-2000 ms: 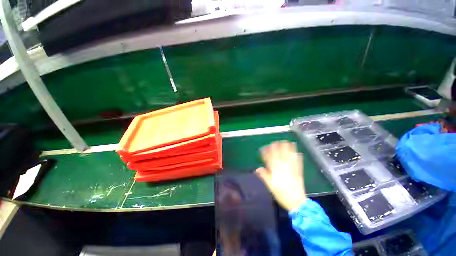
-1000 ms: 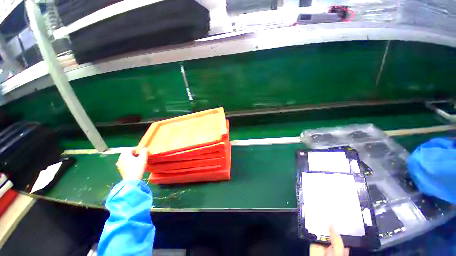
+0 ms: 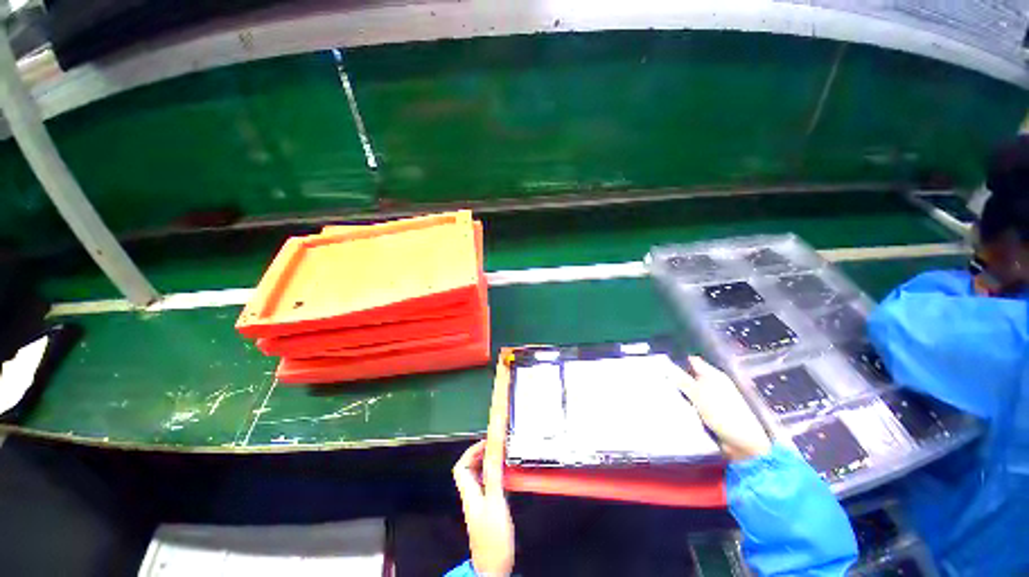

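A tablet screen assembly (image 3: 621,408), silver-white back up in a black frame, lies in a red tray (image 3: 615,485) held at the bench's front edge. My left hand (image 3: 485,513) grips the tray's left side. My right hand (image 3: 726,408) is at the screen's right end, fingers on or over its upper right part; whether it also grips the tray is hidden. A stack of red trays (image 3: 372,271) stands on the green bench to the left.
A clear blister tray (image 3: 790,349) with small dark boards lies at right. A person in a blue smock (image 3: 948,349) is beside it. A white slab (image 3: 271,552) is low at the bottom left. A pale post (image 3: 79,203) rises at the bench's left.
My left hand has moved right from the stack with a red tray. The screen has moved left from over the blister tray, turned sideways, and now lies in that red tray.
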